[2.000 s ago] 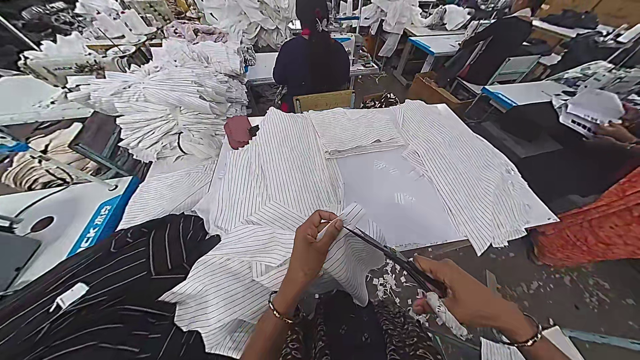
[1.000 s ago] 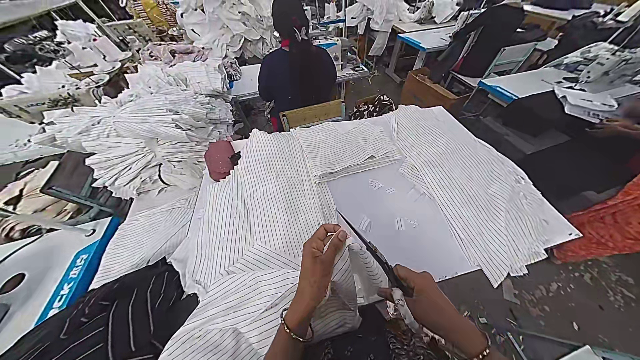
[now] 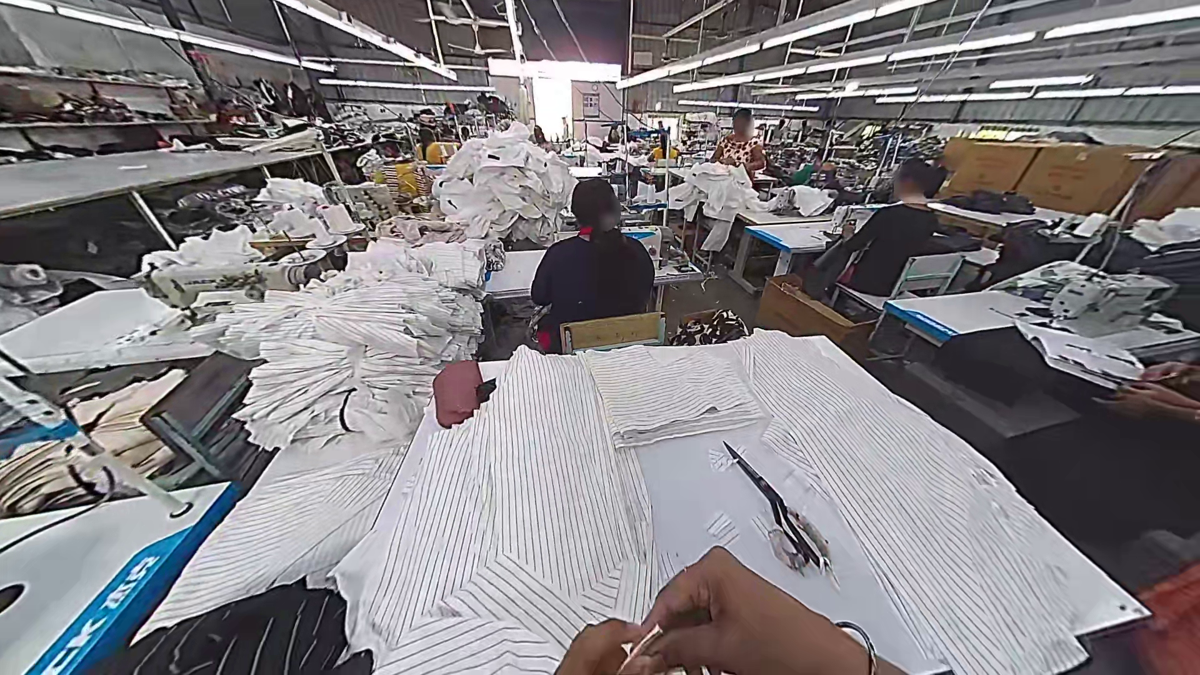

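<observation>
At the bottom edge, my left hand (image 3: pixel 600 647) and my right hand (image 3: pixel 736 614) meet, fingers pinched on a small piece of white fabric (image 3: pixel 643 643). Black-bladed scissors (image 3: pixel 780 506) with cloth-wrapped handles lie on the white table just beyond my right hand. Left of them, striped white fabric panels (image 3: pixel 553 450) reach down to my hands. A folded striped piece (image 3: pixel 670 389) lies at the table's back, and more striped panels (image 3: pixel 891 487) cover the right side. Small striped scraps (image 3: pixel 722 527) lie beside the scissors.
A maroon cloth item (image 3: pixel 457 394) sits at the table's back left corner. Beyond it rises a heap of striped garment pieces (image 3: pixel 347 328). A seated person (image 3: pixel 595 272) is just past the table. Sewing tables (image 3: pixel 1022 305) stand right, another machine table (image 3: pixel 112 581) at left.
The scissors, in my right hand before, now lie on the table. My right hand has come together with my left at the fabric. The view has tilted up.
</observation>
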